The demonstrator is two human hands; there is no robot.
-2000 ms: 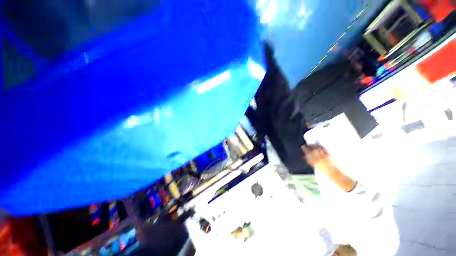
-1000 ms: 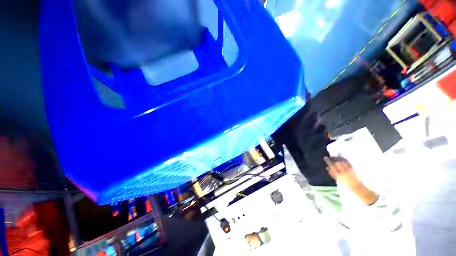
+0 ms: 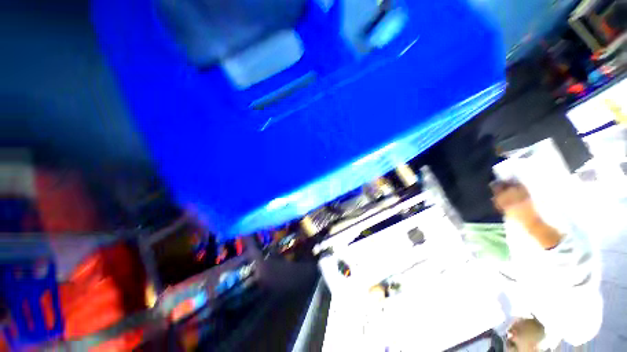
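A bright blue plastic stool [image 3: 330, 117] fills the upper middle of the head view, very near the camera. It is tilted and has openings in its sides. A dark blurred shape shows through its upper opening; I cannot tell what it is. Neither my left hand nor my right hand can be made out in the picture. The picture is tilted and blurred.
At the right another person's bare forearm [image 3: 540, 220] in a pale sleeve reaches to a white block-like object [image 3: 543, 165]. Below the stool is a white overexposed surface [image 3: 412, 295]. Orange-red objects [image 3: 100, 289] and a blue slotted thing [image 3: 31, 295] are at lower left.
The stool has shifted right and up in the picture and its angle has changed. The white surface and the other person have moved right, and more orange-red and blue things show at left.
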